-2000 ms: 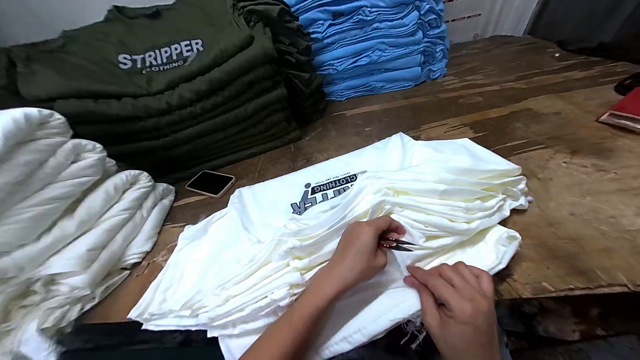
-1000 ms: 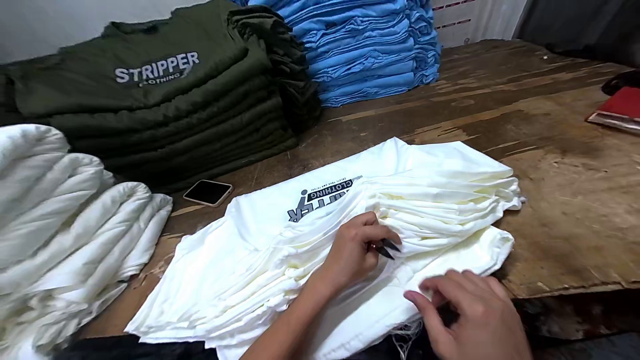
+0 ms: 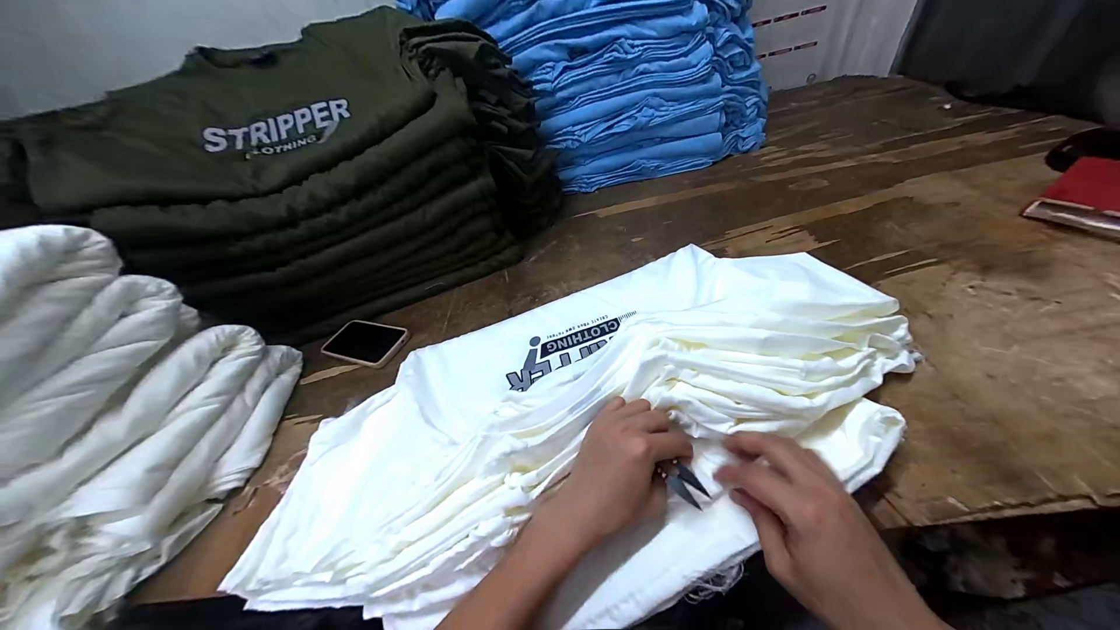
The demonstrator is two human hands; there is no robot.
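Note:
A stack of white T-shirts [image 3: 455, 394] with dark printed lettering lies spread across the wooden table before me. My left hand [image 3: 626, 459] rests against its near folds, closed around small thread snips [image 3: 687, 484] whose two blades are apart and point down to the right. Just right of the blades, my right hand [image 3: 792, 507] is over the white fabric, thumb and fingers curved. Motion blurs its fingertips, and whether they pinch any cloth cannot be made out. Loose threads [image 3: 717, 582] hang at the lower edge of the fabric.
Dark green printed shirts [image 3: 289, 192] are stacked at the back left, beside folded blue garments [image 3: 639, 96]. White cloth [image 3: 114, 402] is heaped at the left. A phone [image 3: 365, 342] lies behind the white shirts. A red object [image 3: 1085, 188] sits at the far right; the table edge [image 3: 997, 516] is near me.
My right hand has moved up and left from where it was one second ago, closer to the snips. The snips' blades, turned differently earlier, now show plainly apart.

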